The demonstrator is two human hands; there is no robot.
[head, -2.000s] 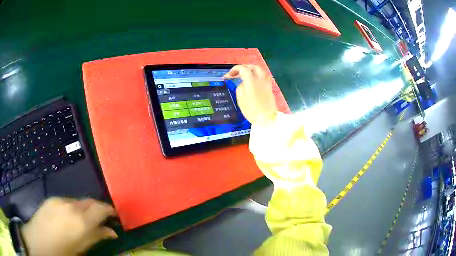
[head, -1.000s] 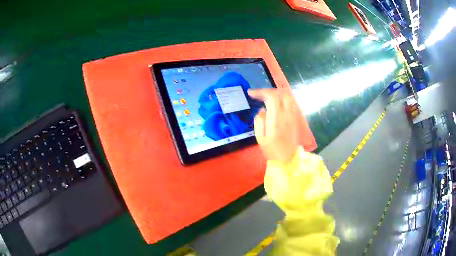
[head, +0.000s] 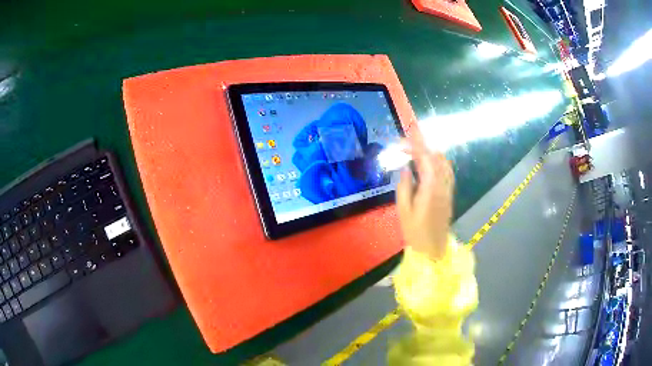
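Note:
A black-framed tablet (head: 318,154) lies flat on an orange-red foam pad (head: 179,214). Its screen shows a blue swirl desktop with icons at the left and a faint, see-through window over the swirl. My right hand (head: 427,200), slightly blurred, is at the tablet's right edge with its fingers bent and holds nothing visible. Whether it touches the tablet I cannot tell. A black keyboard (head: 71,243) with a white label lies on the green bench to the left of the pad, apart from the tablet. My left hand is not in view.
The glossy green bench (head: 286,28) runs to the upper right with strong glare. More orange-red pads (head: 457,16) bearing dark tablets lie farther along it. At the right are a grey floor with yellow lines (head: 511,207) and blue racking.
My left hand has left the picture. The green-and-dark menu is gone from the screen; a white window then showed and is now faint. My right hand has moved right and down, off the screen.

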